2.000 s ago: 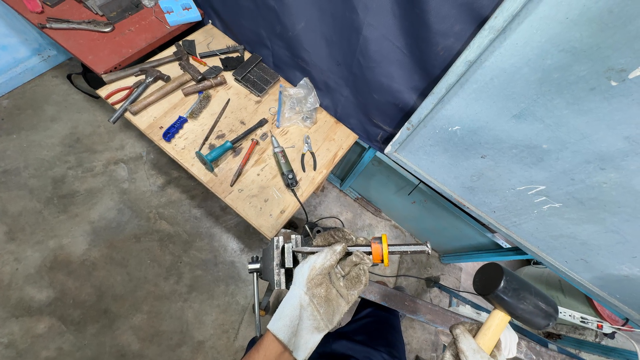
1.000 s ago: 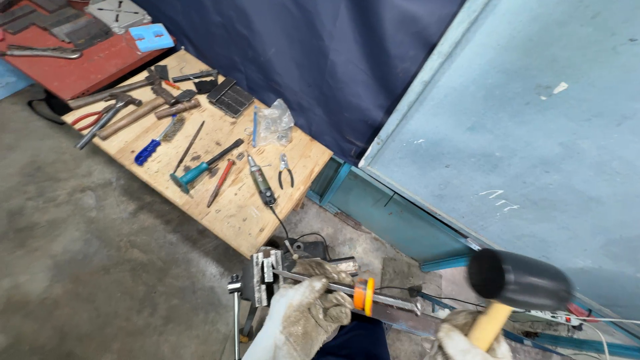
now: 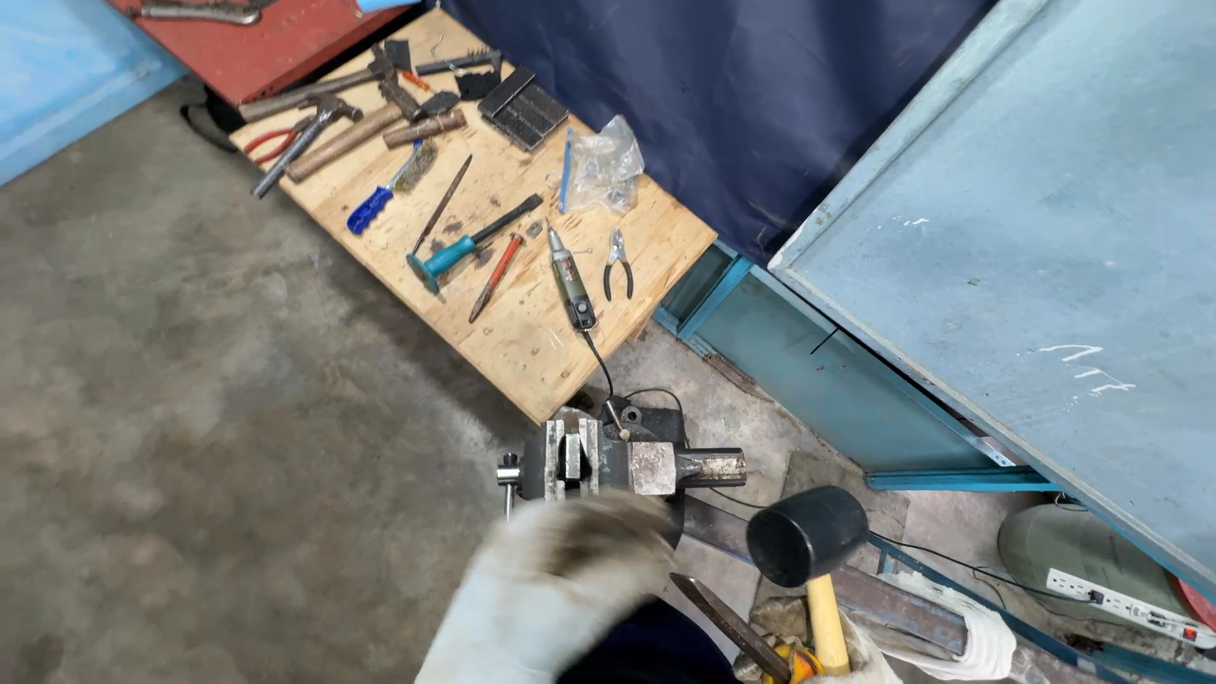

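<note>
My left hand (image 3: 570, 560), in a whitish work glove and blurred, is just in front of the bench vise (image 3: 654, 465); its fingers cannot be made out. A small metal piece (image 3: 572, 456) stands between the vise jaws. My gloved right hand (image 3: 850, 651), at the lower edge, grips the pale handle of a black rubber mallet (image 3: 807, 535), head up. Against the same hand lies a steel chisel (image 3: 727, 622) with a yellow-orange hand guard (image 3: 796, 662), its bar pointing up and left.
A wooden table (image 3: 361, 218) beyond the vise bears hammers, a blue-handled wire brush (image 3: 370, 209), a teal-guarded chisel (image 3: 451, 256), a corded rotary tool (image 3: 570, 283), pliers (image 3: 617, 266) and a plastic bag (image 3: 605, 166). At right are a blue metal panel (image 3: 997, 237) and a power strip (image 3: 1121, 603).
The chisel with the orange guard, earlier in my left hand by the vise, is now at my right hand beside the mallet. My left hand no longer holds it.
</note>
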